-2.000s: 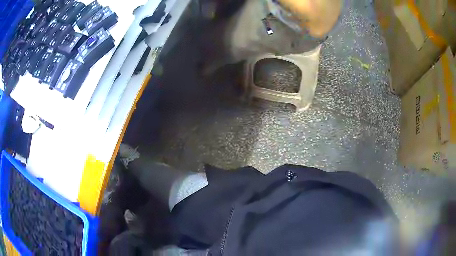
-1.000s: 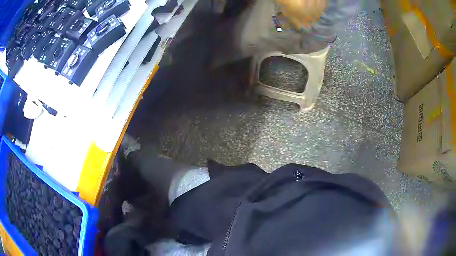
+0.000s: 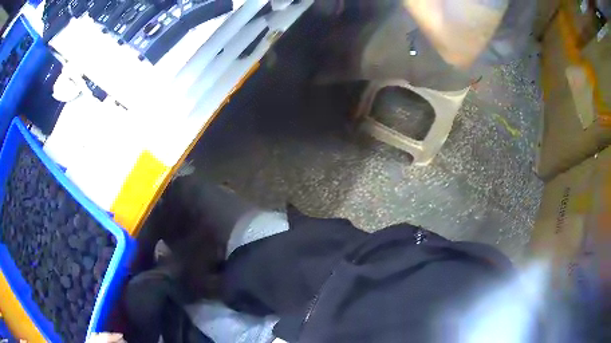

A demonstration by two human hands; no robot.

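Observation:
A blue tray [image 3: 122, 249] full of small matt-black round pieces [image 3: 53, 234] lies at the lower left. A few fingertips [image 3: 106, 337], seemingly of my left hand, show at the bottom edge by the tray's near corner. The rest of that hand is cut off, and what it holds cannot be told. A small pale patch at the bottom edge, right of the tray, is too cut off to identify. I cannot make out my right hand. Black plastic housings [image 3: 153, 28] stand in rows on white sheets [image 3: 100, 151] at the upper left.
The bench has an orange-yellow edge [image 3: 141, 191]. Another blue tray [image 3: 30, 33] is at the far left. A beige stool [image 3: 445, 124] stands on speckled floor, under a blurred grey and orange shape. Cardboard boxes [image 3: 569, 208] are at right. Dark clothing [image 3: 375, 281] fills the lower middle.
The view has shifted, so the blue tray sits higher and shows more fully, and the housings are partly out at the top. Fingertips have appeared at the bottom edge beside the tray.

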